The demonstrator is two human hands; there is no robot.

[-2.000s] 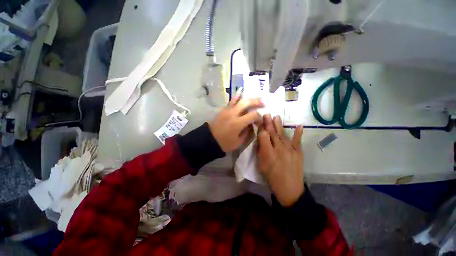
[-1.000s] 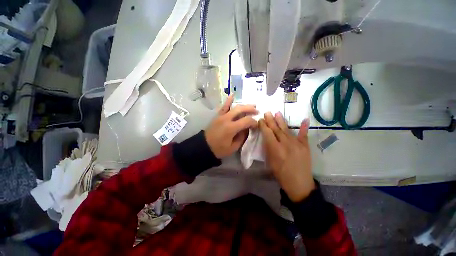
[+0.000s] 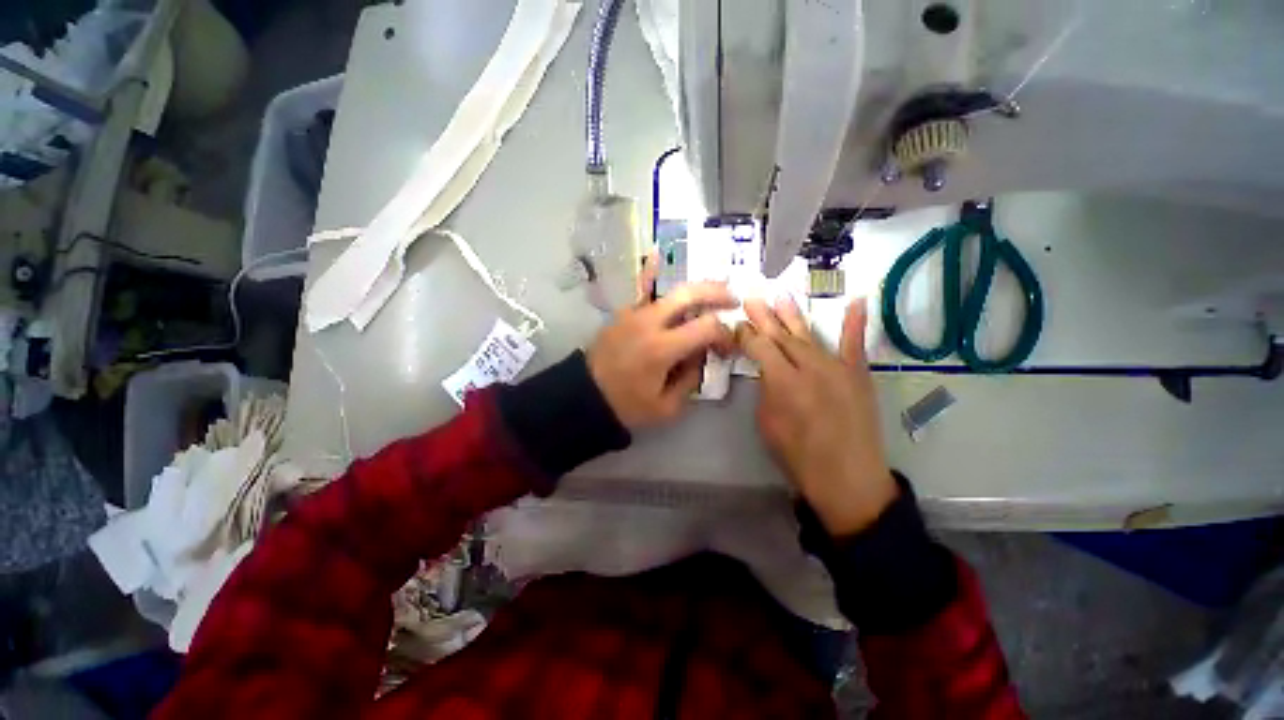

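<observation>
A white collar piece [image 3: 715,377] lies under the sewing machine head [image 3: 972,99]; its near end shows between my hands, and the part at the needle is washed out by bright light. My left hand [image 3: 655,352] rests on its left side with fingers bent. My right hand [image 3: 817,401] lies flat on its right side, fingertips close to my left fingertips, thumb spread. Both hands press the cloth to the bed. The presser foot [image 3: 824,253] shows in part; the needle tip cannot be made out.
Green-handled scissors [image 3: 965,296] and a small grey metal piece [image 3: 928,409] lie at right. The machine lamp [image 3: 608,251], a ticket [image 3: 489,360] on a string and a strip bundle [image 3: 437,162] are at left. More pieces [image 3: 197,499] fill a bin at lower left.
The cloth has moved forward under the head, so less of it hangs toward me and some shows behind the head. My hands stay in nearly the same place.
</observation>
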